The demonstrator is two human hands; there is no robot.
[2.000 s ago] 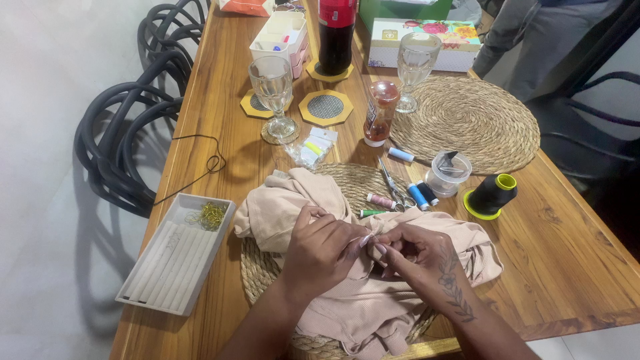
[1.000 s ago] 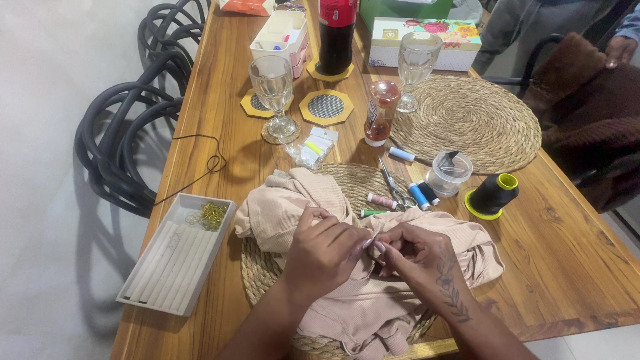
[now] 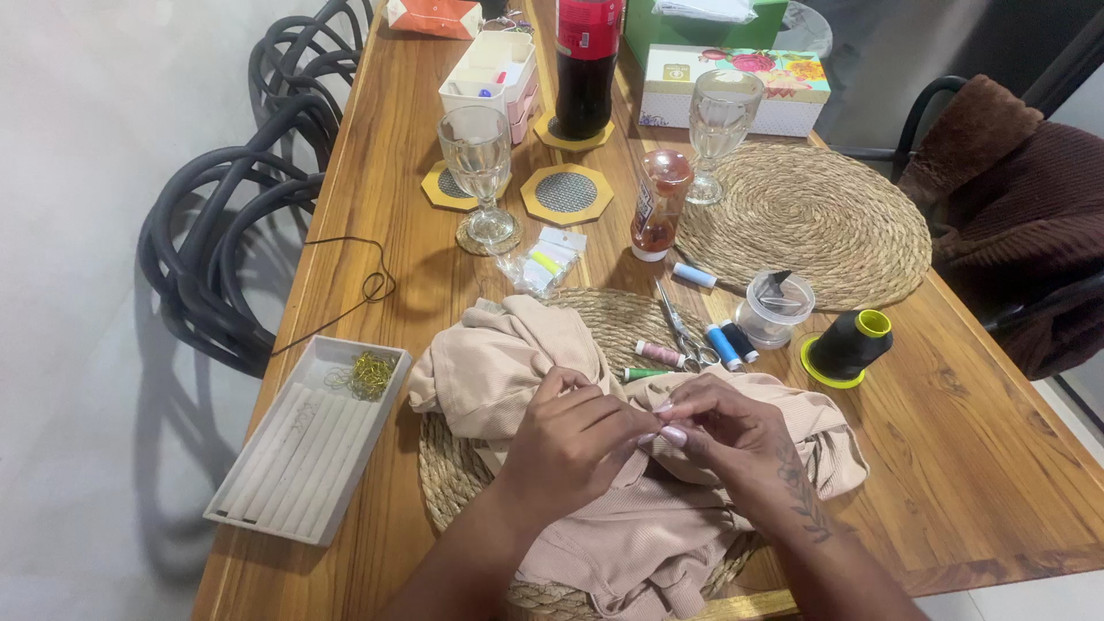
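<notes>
A beige ribbed fabric garment [image 3: 604,535] lies bunched on a round woven placemat [image 3: 448,483]. My left hand [image 3: 569,440] and my right hand [image 3: 720,435] meet over its middle, fingertips pinched together on the cloth. Whether a needle or thread is between them is too small to tell. Just beyond the cloth are small scissors [image 3: 677,319], a pink thread spool [image 3: 660,354], a green one [image 3: 645,373], a blue one [image 3: 723,347] and a dark one [image 3: 740,341]. To their right stand a clear round plastic container [image 3: 774,310] and a large cone of black thread [image 3: 849,345].
At left lies a grey tray [image 3: 302,457] with gold-coloured wire-like pieces. Beyond the cloth stand two glass goblets [image 3: 477,159], a sauce bottle [image 3: 660,207] and a cola bottle [image 3: 586,78]. A second woven placemat [image 3: 811,224] lies at back right, near a chair with a brown garment [image 3: 1026,207].
The person at the upper right has gone from view; the brown garment seen near them now hangs on the chair. My hands stay together over the cloth, with only small finger shifts.
</notes>
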